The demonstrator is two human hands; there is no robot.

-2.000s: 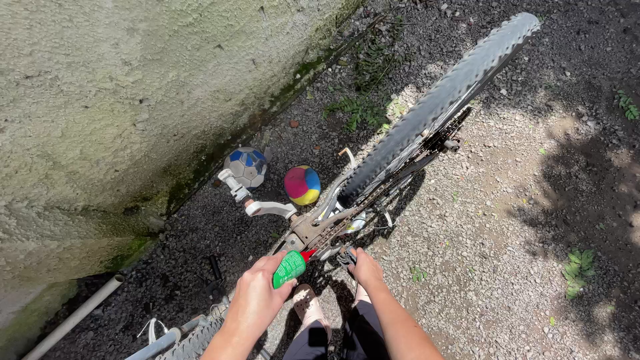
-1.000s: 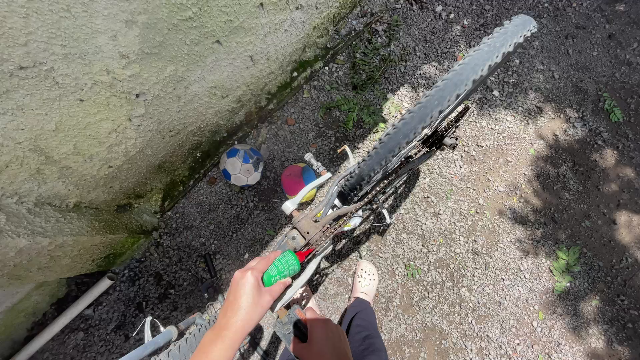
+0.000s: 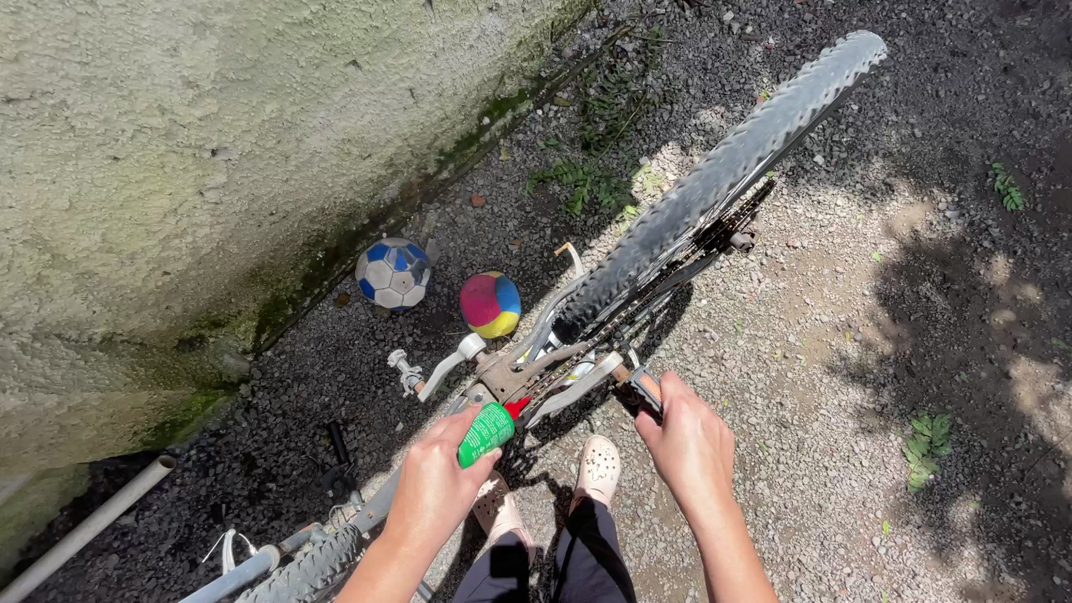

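Note:
My left hand [image 3: 444,481] grips a green plastic bottle [image 3: 487,433] with a red nozzle [image 3: 517,407], whose tip points at the bicycle's chain area beside the bottom bracket. My right hand [image 3: 688,431] is closed around a bicycle pedal [image 3: 643,389] at the end of the near crank arm [image 3: 578,389]. The bicycle is upside down, with its knobby rear tire [image 3: 720,180] up and stretching to the upper right. The far crank arm [image 3: 450,366] and its pedal [image 3: 407,372] stick out to the left. The sprockets [image 3: 739,219] sit beside the rear wheel.
A blue and white ball [image 3: 394,274] and a multicolored ball [image 3: 491,305] lie on gravel between the bicycle and a mossy wall [image 3: 251,151]. The front tire [image 3: 310,565] and a pale pipe [image 3: 92,532] are at lower left. My feet in light clogs [image 3: 599,469] stand below the cranks.
My right hand has moved round with the pedal, from low near my legs a second ago to the right of the frame. The far crank arm has turned too. My left hand keeps the bottle by the chain.

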